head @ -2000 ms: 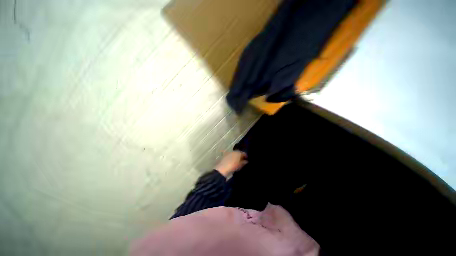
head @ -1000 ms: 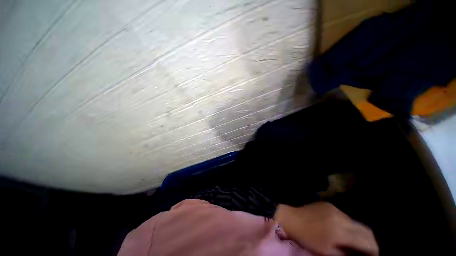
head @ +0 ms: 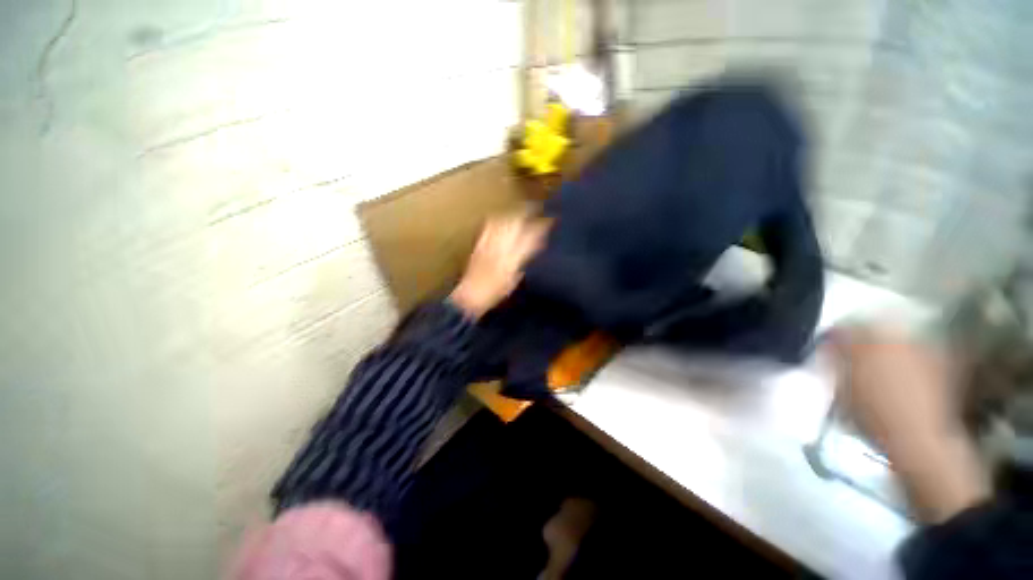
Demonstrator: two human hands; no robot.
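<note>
A dark navy garment piece point(head: 668, 215) is bunched and raised in an arch over the white table, blurred by motion. My left hand point(head: 498, 263), in a dark striped sleeve, grips its left edge above the cardboard. My right hand point(head: 895, 397) is strongly blurred at the right, its fingertips beside the cloth's right end; whether they grip it cannot be told. More dark cloth hangs at the table's left end, with an orange bundle point(head: 580, 360) partly showing under it.
A brown cardboard sheet point(head: 425, 232) stands against the white wall at left. A yellow plug point(head: 544, 142) and cables are behind it. The white table point(head: 725, 425) has a brown front edge. A thin metal part point(head: 844, 470) lies under my right hand. Blurred machine parts point(head: 997, 340) are at far right.
The view has swung up and right to the table. My left hand has come up onto the dark cloth, and the cloth is now raised. My right hand has appeared over the table at right.
</note>
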